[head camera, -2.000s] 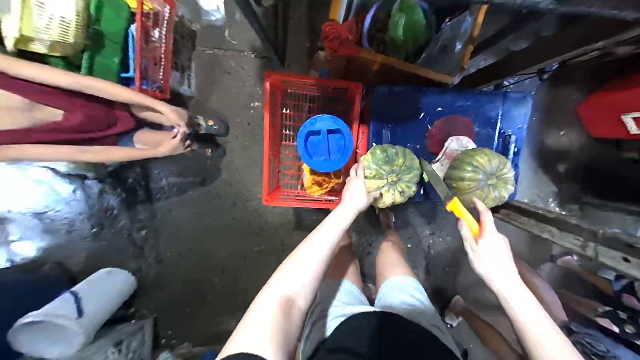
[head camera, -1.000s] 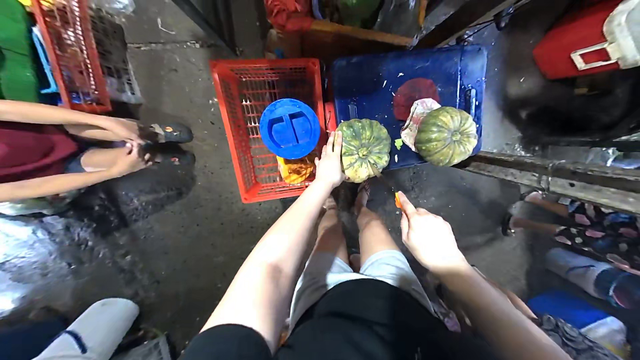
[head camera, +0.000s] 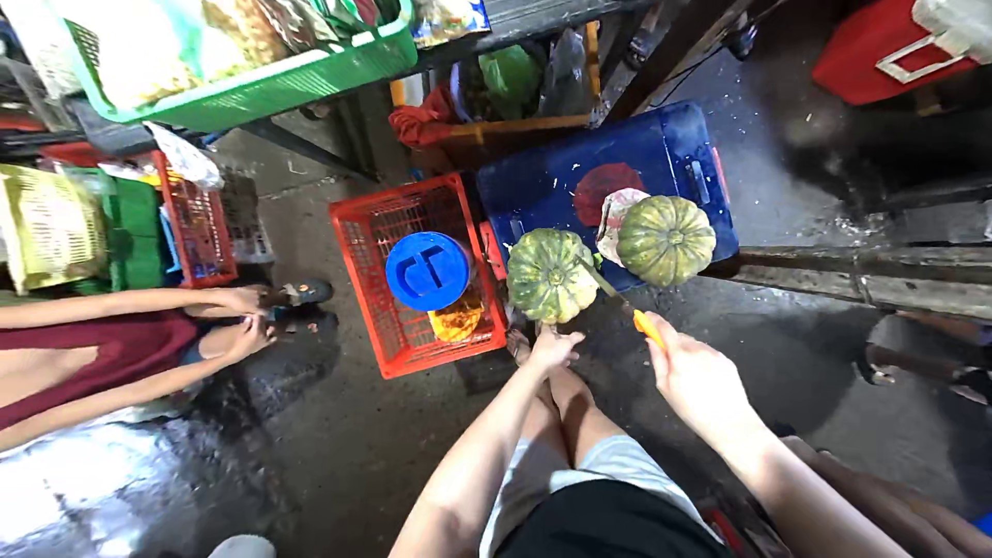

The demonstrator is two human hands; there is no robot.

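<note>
A green ribbed pumpkin (head camera: 552, 276) rests at the front left corner of a blue plastic cooler lid (head camera: 535, 182). My left hand (head camera: 554, 347) is at its near side, thumb spread to the right; whether the fingers touch or support it from below is hard to tell. My right hand (head camera: 690, 372) grips the orange handle of a kitchen knife (head camera: 608, 287), whose blade reaches up and left to the pumpkin's right side. The tip's depth there cannot be told. A second pumpkin (head camera: 667, 241) sits farther right, beside a crumpled pale wrapping (head camera: 612, 225) and a dark red round patch on the lid.
A red plastic crate (head camera: 364, 291) on the left holds a blue-lidded container (head camera: 428, 271) and something orange. Another person's hands (head camera: 252, 318) are farther left. A green basket (head camera: 256, 89) hangs over the upper left; a wooden beam (head camera: 868, 283) runs right of the cooler.
My left hand has moved from the pumpkin's left side to its near side. The knife, held low a second ago, now has its blade at this pumpkin. The view has shifted and tilted.
</note>
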